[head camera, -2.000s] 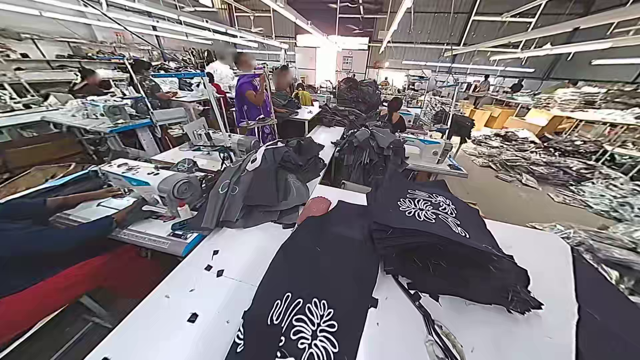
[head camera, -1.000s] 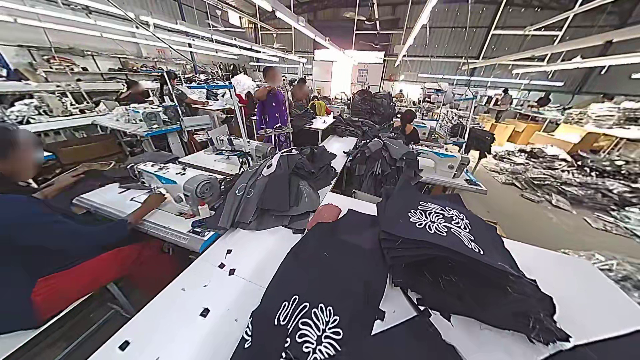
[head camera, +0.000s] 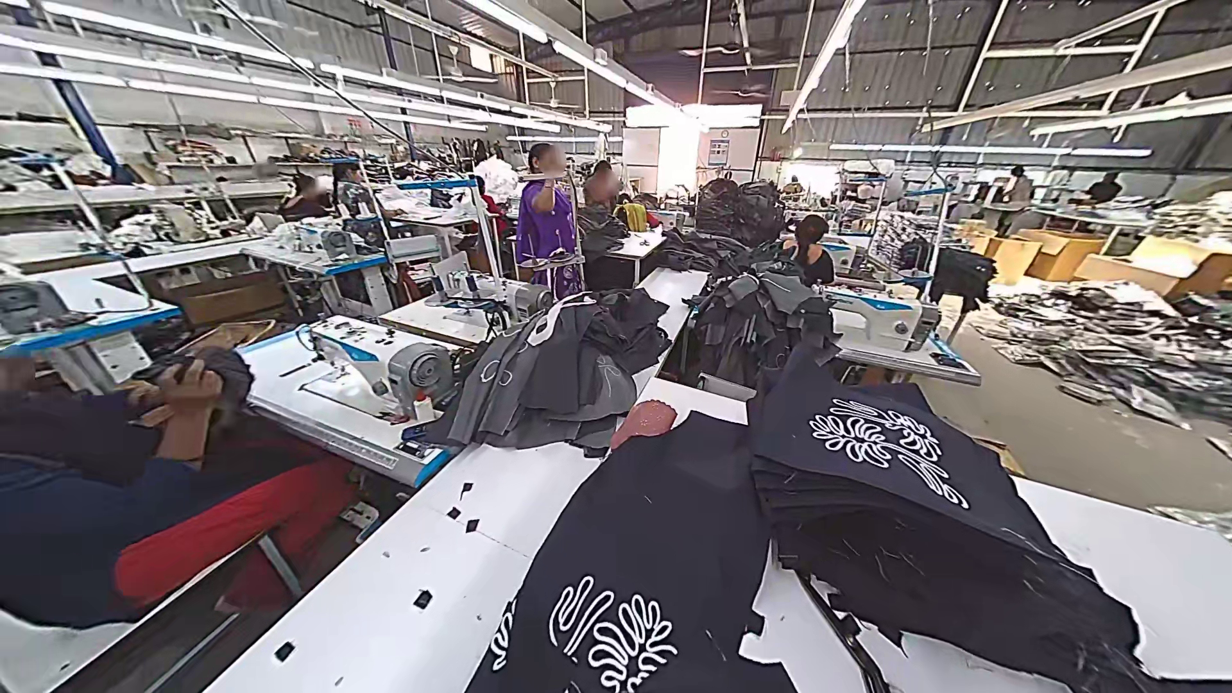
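Neither of my hands shows in the head view. A dark fabric panel with white looped cord embroidery (head camera: 664, 539) lies on the white table at the lower middle. To its right is a thick stack of similar dark embroidered panels (head camera: 885, 462), its lower edges frayed with loose threads. A reddish piece (head camera: 644, 424) shows at the top edge of the single panel. Farther up the table lies a heap of dark grey cut fabric pieces (head camera: 568, 375). More dark pieces (head camera: 756, 318) are piled beyond the stack.
At left a co-worker in a blue top and red trousers (head camera: 212, 520) sits beside a sewing machine (head camera: 375, 361). Another sewing machine (head camera: 881, 318) stands at right. Small black scraps (head camera: 423, 599) dot the white table (head camera: 356, 626). Cloth piles (head camera: 1107, 332) cover floor at right.
The seated co-worker's hands have left the sewing machine and are now raised together, farther left, at a dark bundle. The view has shifted somewhat.
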